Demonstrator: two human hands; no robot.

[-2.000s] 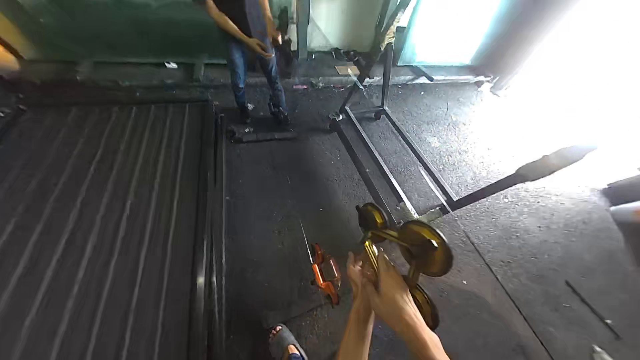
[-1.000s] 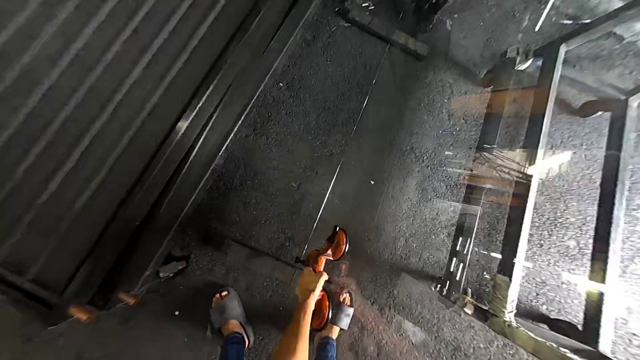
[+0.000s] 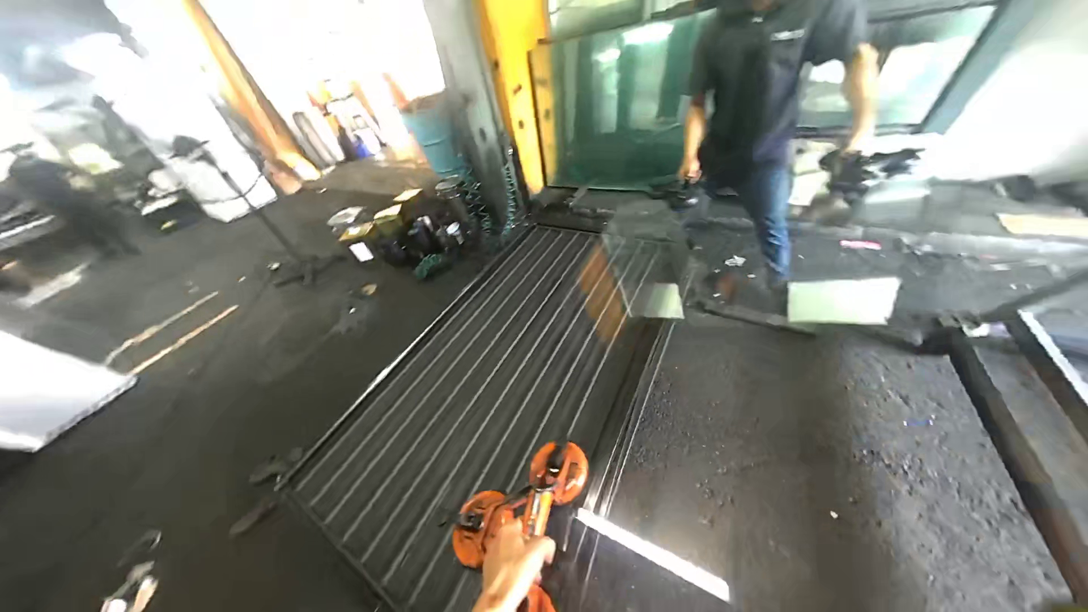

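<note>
My right hand grips the handle of an orange suction lifter with round cups, low in the centre of the head view. The cups hang over the near right part of a dark ribbed panel that lies on the floor. Which hand this is fits the right best, though the wrist is partly cut off. My left hand does not show. Beyond the panel a person in a dark shirt and jeans stands holding dark tools in both hands.
Glass sheets lean by a yellow post at the back. Boxes and dark items sit left of the panel's far end. A metal frame lies at the right. A white sheet is at the far left.
The orange lifter, beside a foot on the floor two seconds ago, is now held up over the ribbed panel. The yellow lifter held earlier is out of view. The view has swung left.
</note>
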